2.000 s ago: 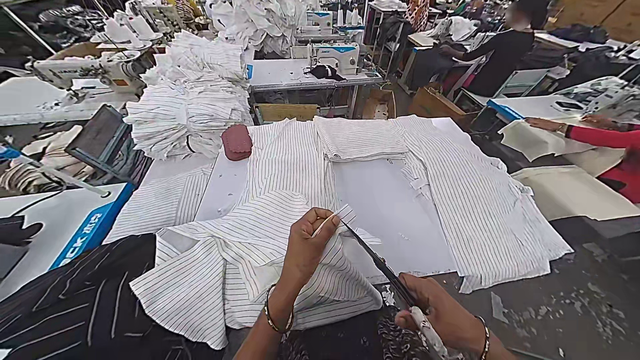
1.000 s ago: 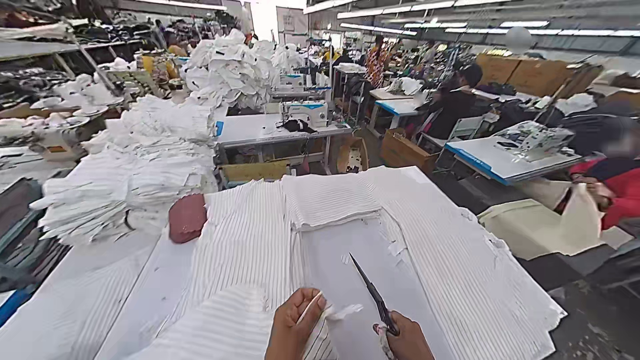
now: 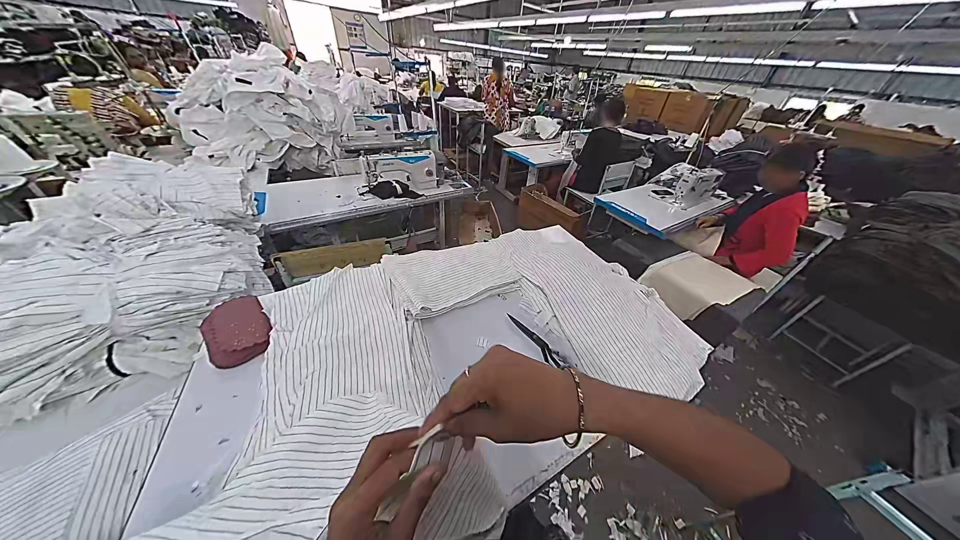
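Observation:
My left hand [image 3: 394, 480] grips an edge of white striped fabric [image 3: 330, 442] at the bottom middle. My right hand [image 3: 502, 401] reaches across to the same edge, its fingertips pinching the fabric right beside the left fingers. Dark-bladed scissors [image 3: 538, 341] lie on the white tabletop behind my right wrist, their handles hidden by it. A folded striped piece [image 3: 450, 276] lies at the back of the table, and another striped stack [image 3: 607, 315] slopes down its right side. A small fabric scrap [image 3: 482, 342] sits on the bare white surface between them.
A dark red pad [image 3: 235, 331] rests at the table's left, next to a tall heap of striped pieces [image 3: 112, 285]. Sewing machines [image 3: 405, 169] stand behind. At the right, a person in red [image 3: 765, 232] sits by another machine. Cut scraps [image 3: 577, 495] litter the floor.
The scissors, held in my right hand in both earlier frames, now lie on the table. My right hand has moved left to the fabric edge beside my left hand. The view has tilted up.

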